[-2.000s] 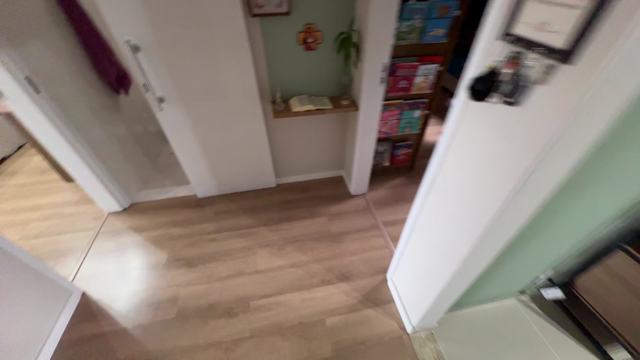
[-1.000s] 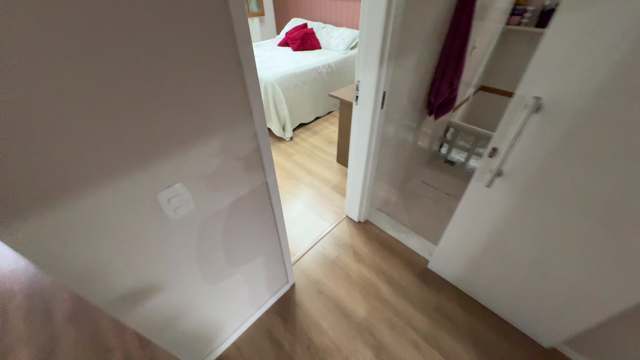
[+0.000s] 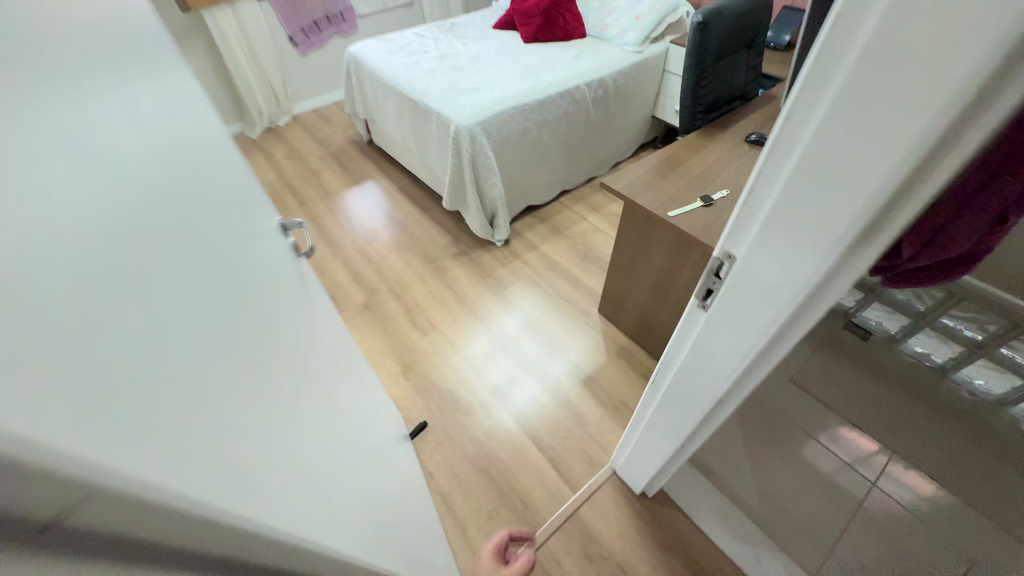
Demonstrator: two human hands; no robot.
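My left hand (image 3: 506,552) is at the bottom edge, a little right of the middle, with thumb and index finger curled toward each other. No held object is plain between them, and the rest of the hand is cut off. It shows in front of the end of the pale floor threshold strip (image 3: 573,504). The white door (image 3: 200,320) stands ajar to its left, with a metal lever handle (image 3: 298,238). To its right rises the white door frame (image 3: 680,376) with a metal strike plate (image 3: 715,281). My right hand is out of view.
Beyond the doorway are a bed (image 3: 448,88) with red cushions (image 3: 548,18), a wooden desk (image 3: 652,264) holding a watch (image 3: 706,200) and mouse (image 3: 755,138), and a black chair (image 3: 724,64). A black doorstop-like piece (image 3: 418,430) juts past the door's lower edge. Tiled floor (image 3: 832,456) lies right.
The view has turned from the hallway and come closer to the bedroom doorway. My left hand has come into view at the bottom; neither earlier frame shows it.
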